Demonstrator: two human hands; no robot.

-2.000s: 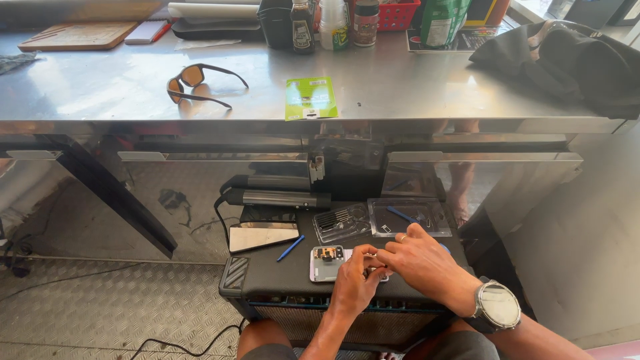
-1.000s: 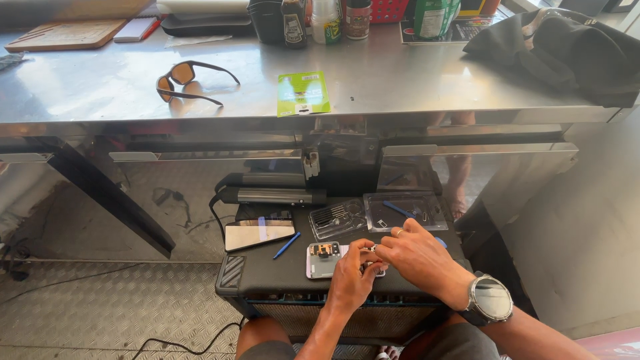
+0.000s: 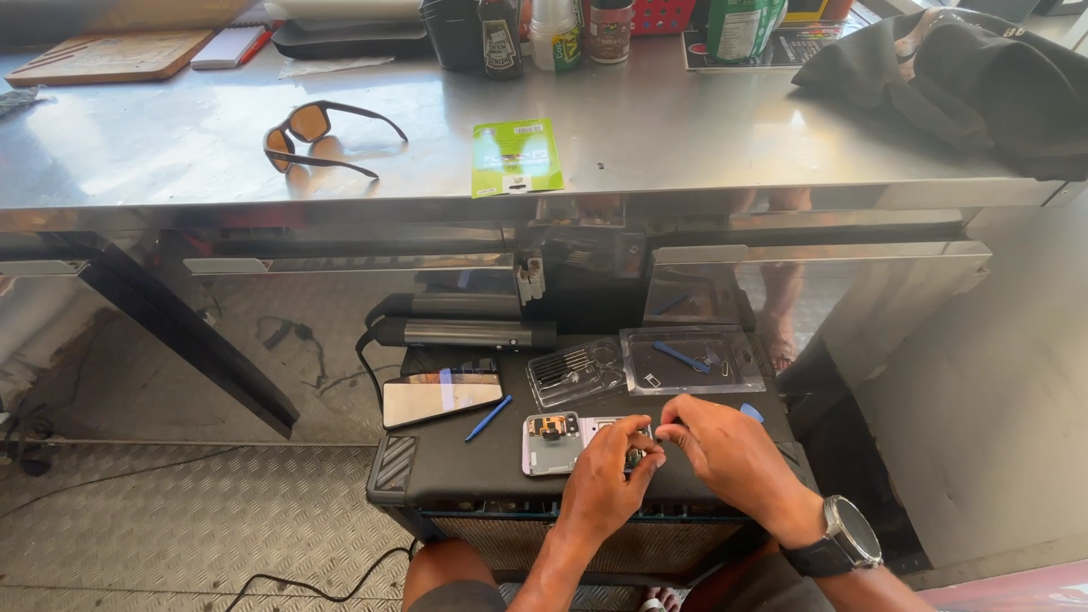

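Observation:
An opened smartphone [image 3: 551, 450] with exposed inner parts lies on a black amplifier-like case [image 3: 476, 476]. My left hand [image 3: 608, 472] rests over its right part, thumb and fingertips close together; whether something small is between them cannot be told. Just to the right, my right hand [image 3: 731, 450], with a watch on the wrist, has its thumb and index fingertip close together, and any small item there is hidden. Behind the phone are a clear plastic tray of screwdriver bits [image 3: 569, 370] and another clear tray [image 3: 739, 365] holding a blue pry tool [image 3: 680, 357]. A blue plastic spudger [image 3: 488, 418] lies left of the phone.
A second, dark-framed phone [image 3: 442, 399] lies at the case's left, before a hair straightener [image 3: 467, 333]. A blue pick [image 3: 751, 413] is near my right hand. The steel counter [image 3: 680, 136] behind holds sunglasses [image 3: 297, 140], a green package card [image 3: 517, 157] and a dark cloth bag [image 3: 952, 93].
My right hand has moved slightly apart from my left hand, and its fingers have changed position. The left hand stays over the opened phone.

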